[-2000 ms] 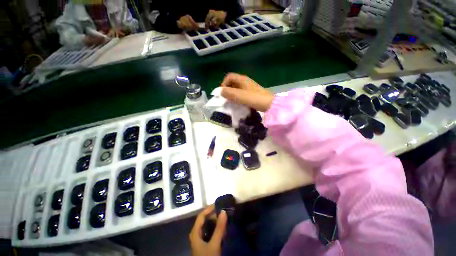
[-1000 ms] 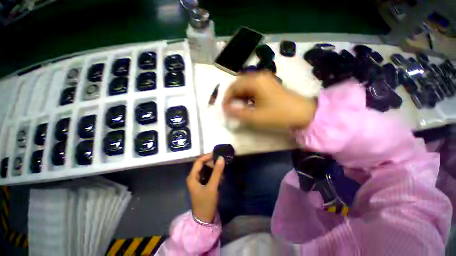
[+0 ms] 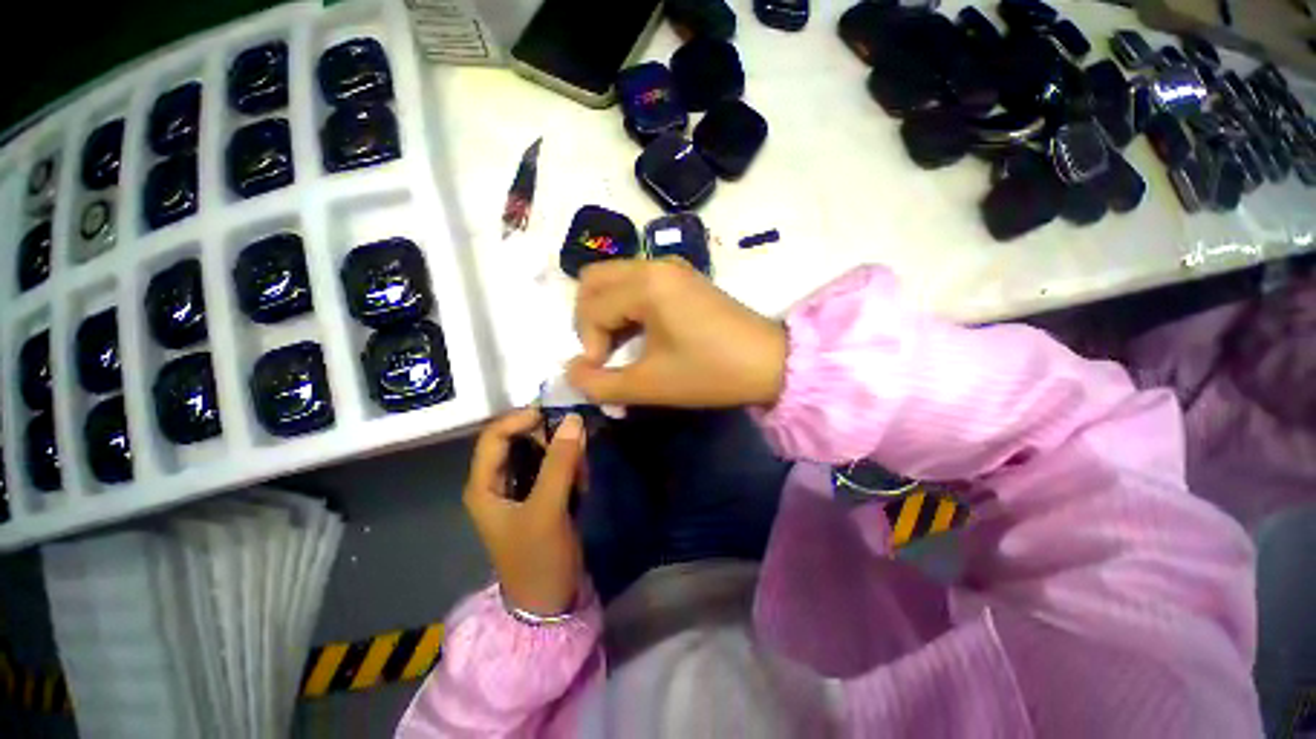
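My left hand (image 3: pixel 531 505) holds a black unit (image 3: pixel 566 420) between thumb and fingers at the bench's front edge, right of the tray corner. My right hand (image 3: pixel 671 339) pinches a crumpled white wipe (image 3: pixel 583 384) against the top of that unit. Wipe and fingers hide most of the unit. The white blister tray (image 3: pixel 465 378) on the left holds rows of glossy black units, two with pale rings. A black unit with a coloured mark (image 3: pixel 599 243) lies just above my right hand, beside a unit with a white patch (image 3: pixel 676 241).
A slim pointed tool (image 3: pixel 521 188) lies right of the tray. A smartphone (image 3: pixel 588 44), a bottle's lower part (image 3: pixel 453 29) and several loose units (image 3: pixel 674 171) are behind. A small black strip (image 3: pixel 758 238) lies alone. A pile of units (image 3: pixel 996 108) is on the right. White trays (image 3: pixel 202 621) stand below.
My right hand has moved from near the bottle down to the unit in my left hand, bringing the wipe onto it. The view has tilted down and shifted right.
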